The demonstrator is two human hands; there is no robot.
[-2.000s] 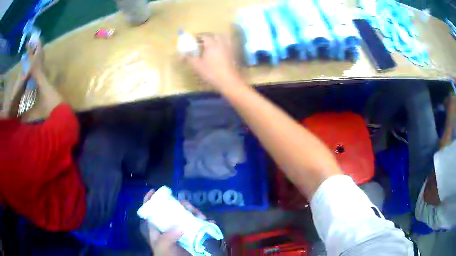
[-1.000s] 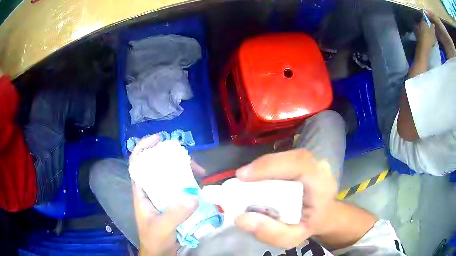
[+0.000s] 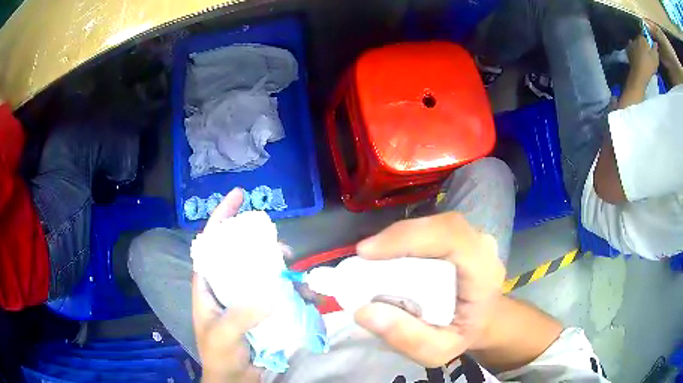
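My left hand holds a pale blue to white tube over my lap. Its upper part is washed out by glare, and its lower end shows light blue folds. My right hand grips a white glue bottle lying sideways. The bottle's thin blue tip points left and is at the tube's right side; whether it touches cannot be told.
A blue tray holds a crumpled grey cloth and small light blue rings. A red stool stands to its right. The tan table edge curves above. Seated people are at left and right.
Since two seconds ago, my right hand has come from the table with the bottle to the tube, and the view has tilted down. In the last second, the tube and bottle have shifted slightly.
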